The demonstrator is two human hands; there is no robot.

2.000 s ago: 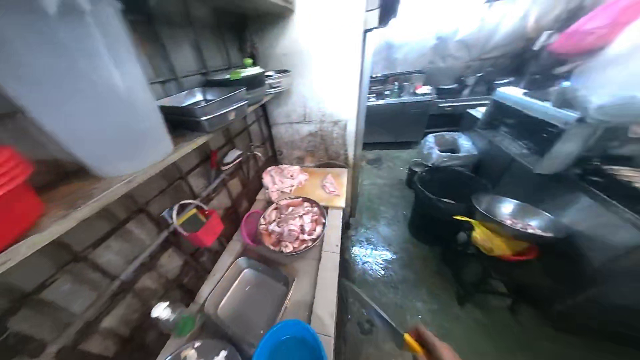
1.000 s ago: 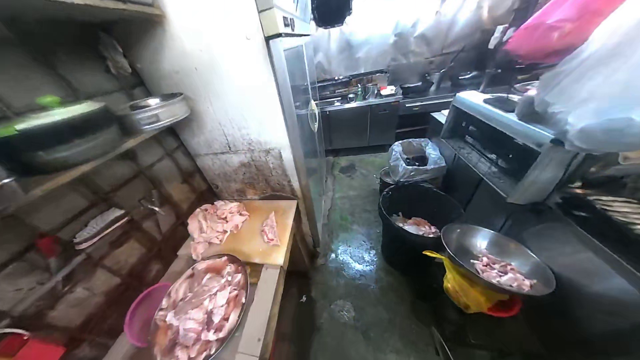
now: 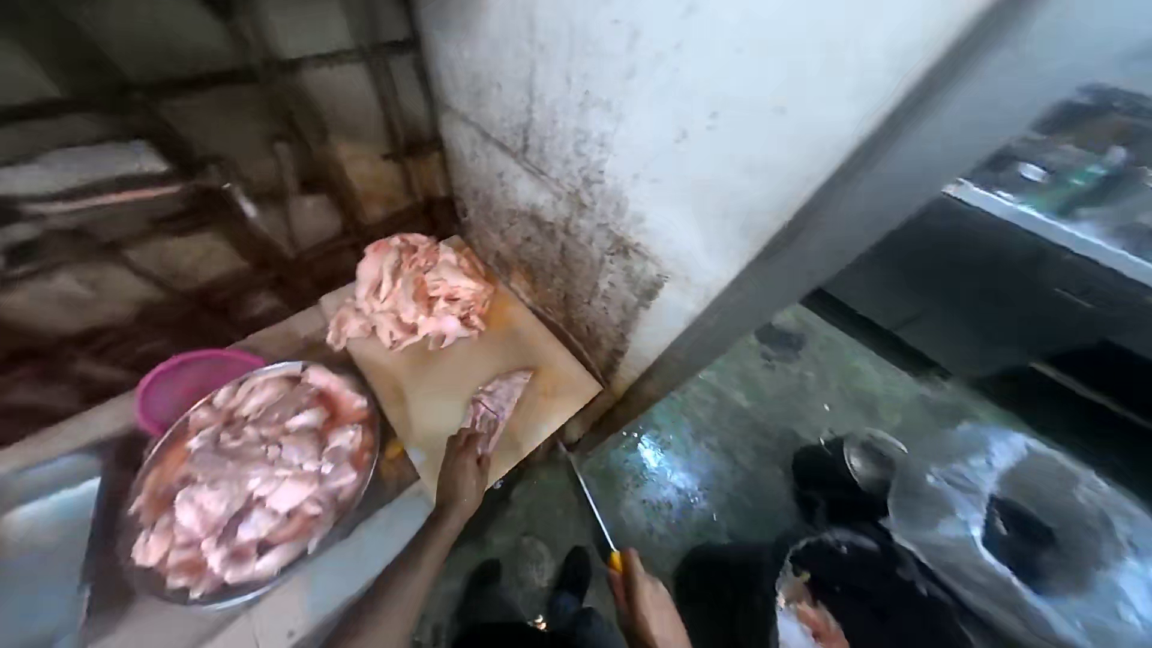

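Observation:
My left hand [image 3: 463, 477] reaches over the near edge of a cutting board [image 3: 423, 387], its fingers on a piece of raw meat [image 3: 500, 396]. My right hand [image 3: 646, 598] is closed round the yellow handle of a knife [image 3: 589, 499], whose blade points up and away, to the right of the board and over the floor. At the board's far left corner lies a heap of pale raw meat pieces [image 3: 418, 292]. A round metal bowl [image 3: 376, 450] full of raw meat pieces stands left of the board, on the tiled counter.
Behind the metal bowl is a pink plastic bowl [image 3: 193, 382]. A metal tray [image 3: 49, 522] lies at the far left. A stained wall [image 3: 576, 225] borders the board. On the wet floor [image 3: 720, 432] at the right stand a black bin [image 3: 864, 576] and a bin lined with clear plastic [image 3: 954, 477].
The view has turned down and come nearer the board. My left hand, not visible earlier, is now at the small meat piece. The knife was in my right hand two seconds ago too.

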